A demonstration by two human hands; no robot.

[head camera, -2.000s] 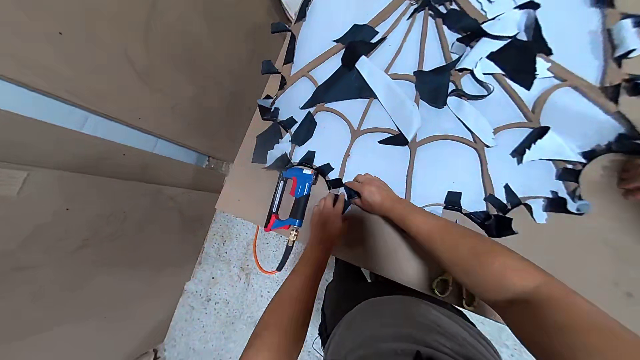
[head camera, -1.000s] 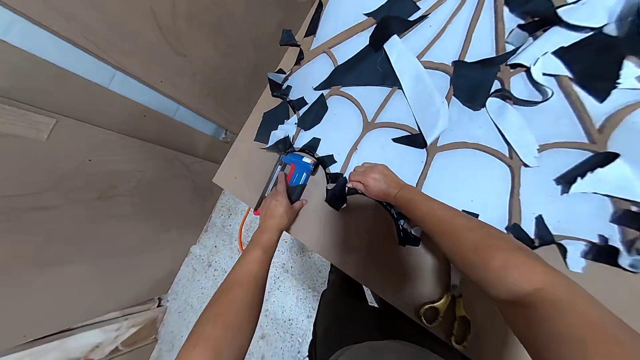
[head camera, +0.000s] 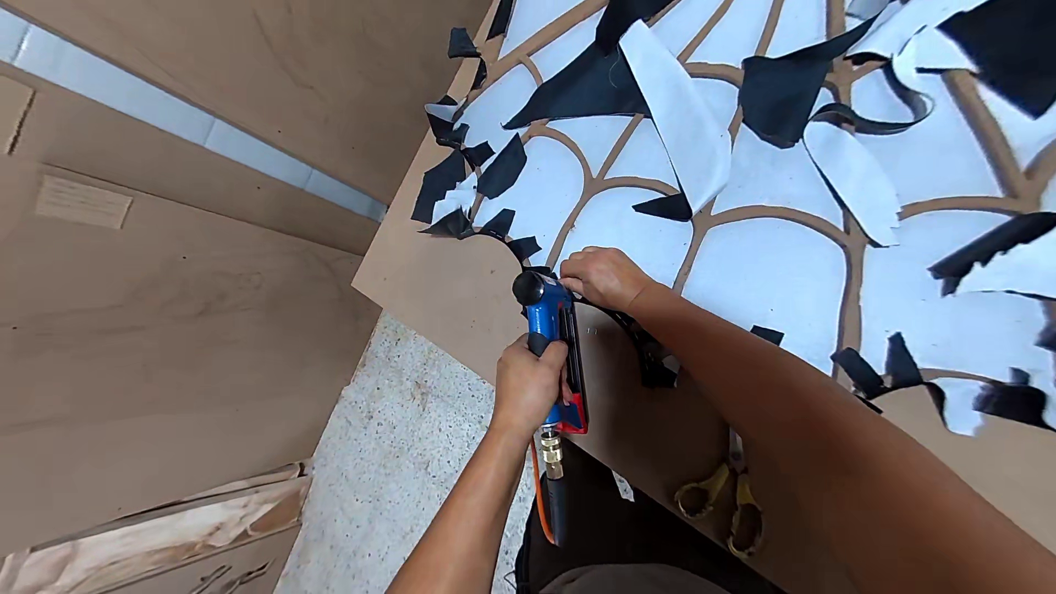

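My left hand (head camera: 530, 381) is wrapped around the handle of a blue pneumatic staple gun (head camera: 544, 318), with its nose at the edge of a wooden web-shaped frame (head camera: 775, 213). Just right of the tool's head, my right hand (head camera: 605, 276) pinches the black fabric edge (head camera: 610, 310) against the frame; the fingertips are partly hidden. White fabric (head camera: 767, 285) fills the frame's openings, and black tabs (head camera: 499, 223) fold over its rim. An orange air hose (head camera: 540, 495) runs down from the tool's brass coupling (head camera: 553, 458).
Yellow-handled scissors (head camera: 745, 516) lie by my right forearm at the board's near edge. Black and white fabric scraps (head camera: 685, 124) are strewn over the frame. Large brown boards (head camera: 181, 355) stand at left, above a speckled floor (head camera: 396, 421).
My left hand, at the fabric two seconds ago, took hold of the staple gun and has brought it right, beside my right hand. The view has shifted closer to the frame.
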